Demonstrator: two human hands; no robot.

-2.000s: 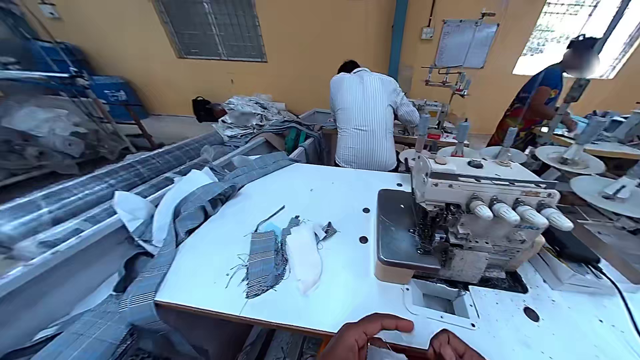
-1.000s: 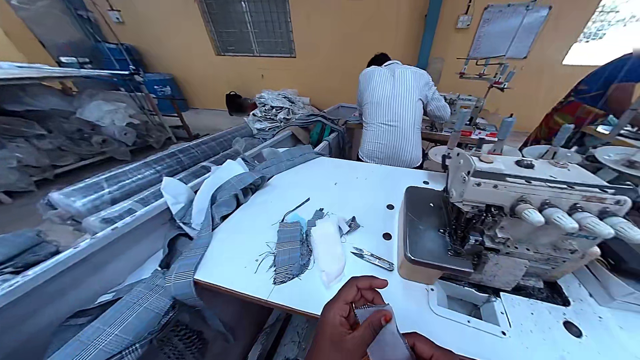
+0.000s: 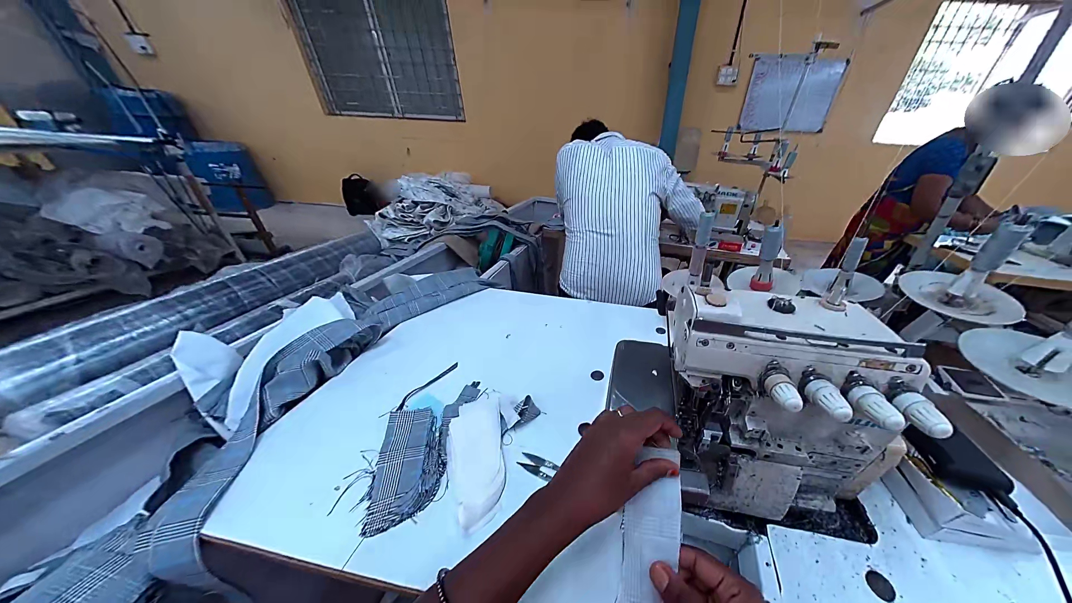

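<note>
A pale grey fabric strip (image 3: 651, 528) runs lengthwise between my hands, beside the front of a white overlock sewing machine (image 3: 804, 335). My left hand (image 3: 624, 461) pinches its far end close to the machine's needle area. Lower down, the fingers of my right hand (image 3: 703, 578) grip its near part; that hand is partly cut off by the frame's edge. Thread snips (image 3: 538, 467) lie on the white table (image 3: 544, 335), left of my left hand. Farther left are checked grey fabric pieces (image 3: 402, 469) and a white fabric piece (image 3: 477, 456).
Long checked fabric strips (image 3: 310, 360) hang over the table's left edge, beside plastic-wrapped fabric rolls (image 3: 167, 310). A person in a striped shirt (image 3: 615, 222) bends over another machine behind the table. Another person (image 3: 930, 180) works at the right. Thread cones (image 3: 770, 251) stand behind the overlock machine.
My hands have moved up to the machine's front with the pale strip, now stretched between them. The snips, not seen on the table two seconds ago, lie there in both later frames.
</note>
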